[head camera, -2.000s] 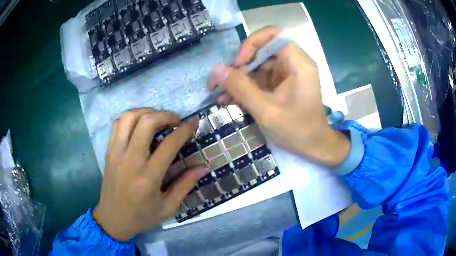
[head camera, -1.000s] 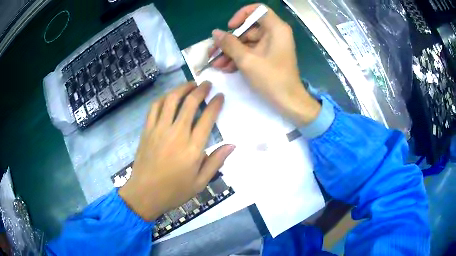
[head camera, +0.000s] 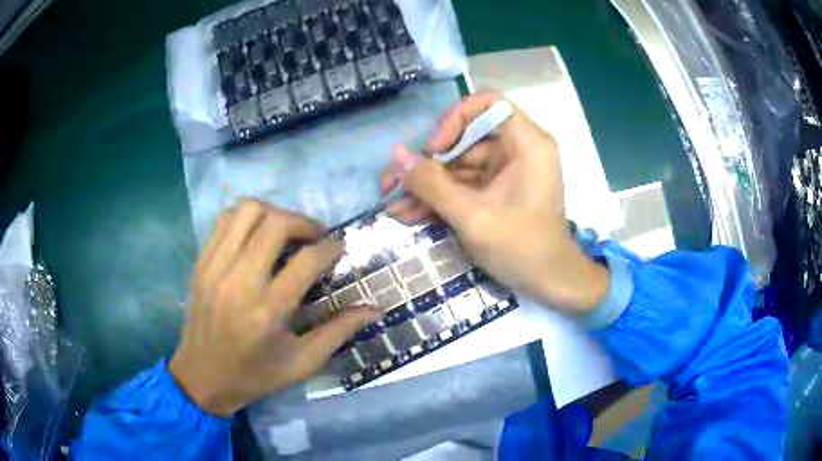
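The black PCB panel point(head camera: 416, 290) with rows of silver and beige rectangles lies in the lower middle. My left hand point(head camera: 261, 302) rests over its left part, thumb and fingers spread along the board. My right hand point(head camera: 505, 203) holds silver tweezers point(head camera: 469, 137) over the panel's upper edge, the tip pointing down-left near the upper row. Whether a pad is at the tip is too small to tell. The white liner sheet point(head camera: 581, 135) lies under and right of the panel, partly covered by my right hand and wrist.
Stacked PCB panels point(head camera: 315, 67) lie on the pale foam wrap point(head camera: 270, 171) at the top. A smaller liner piece point(head camera: 644, 216) is at right. Clear plastic bags point(head camera: 739, 135) lie far right, and a clear bag with silvery bits point(head camera: 41, 315) lies left. Rolled foam point(head camera: 406, 414) is near me.
Compared with one second ago, my right hand and the tweezers have moved from the liner's top area to over the panel. My left hand has shifted off the liner's edge, uncovering more of the panel.
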